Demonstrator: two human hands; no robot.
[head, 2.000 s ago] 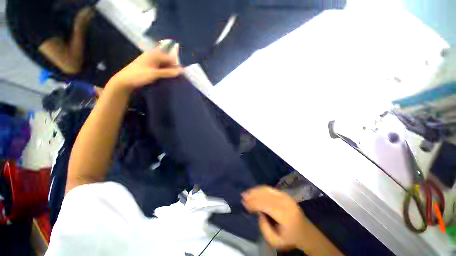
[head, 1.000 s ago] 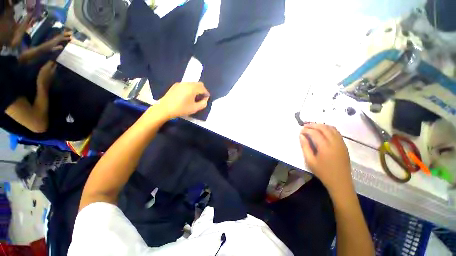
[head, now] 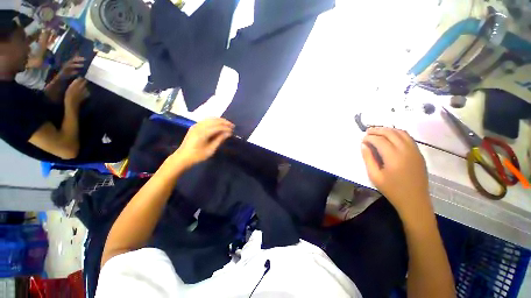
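My left hand is at the table's front edge, by the lower tip of a dark navy panel; its fingers are bent and whether it pinches the cloth cannot be told. Another navy panel lies to the left on the white table. My right hand rests on the table near the front edge, left of the shears, with curled fingers; nothing shows in it. The sewing machine head is beyond it at the right. A dark navy bundle lies over my lap.
Shears with red and olive handles and an orange strip lie right of my right hand. A black pad is behind them. A blue lattice basket is below the table. Another person works at the far left.
My left hand first left the lap cloth for the table, then drew slightly down towards the edge. My right hand moved from the lap cloth to the table beside the machine.
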